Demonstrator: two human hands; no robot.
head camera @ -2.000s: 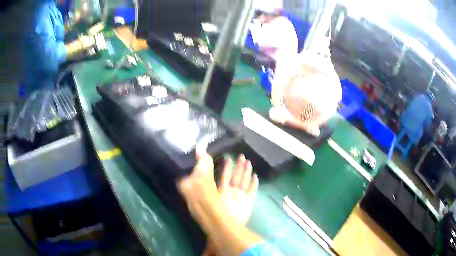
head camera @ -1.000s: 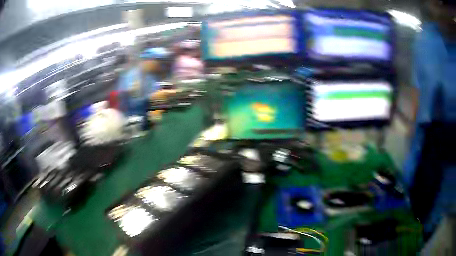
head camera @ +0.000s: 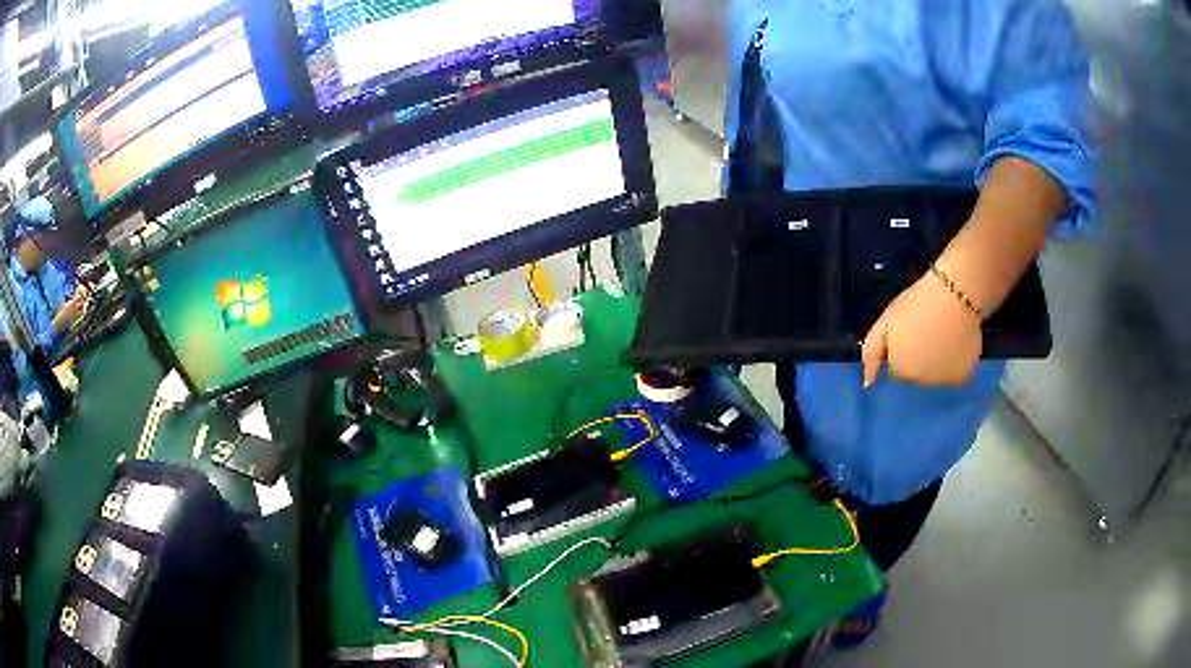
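Neither of my hands is in view. A dark phone [head camera: 564, 488] lies in a silver-edged holder on the green mat [head camera: 529, 587], with a yellow-ended cable at its right end. A second dark phone [head camera: 686, 603] lies nearer, with another yellow-ended cable at its upper right. Part of a third unit [head camera: 396, 655] is cut off by the bottom edge, beside white and yellow cables. A black stack of trays [head camera: 196, 574] at the lower left holds several phones with camera blocks and silvery backs.
A person in blue [head camera: 888, 91] stands at the right, a hand on a black slotted tray [head camera: 784, 294]. Blue pads [head camera: 457, 574] carry black mice [head camera: 421, 535]. Monitors [head camera: 490, 189] stand behind yellow tape [head camera: 507, 334] and a black scanner [head camera: 392, 392].
The view has swung from the long bench to the monitor station. My hands, seen at the trays two seconds ago, are out of view. The person in blue now shows closer, with a tray.
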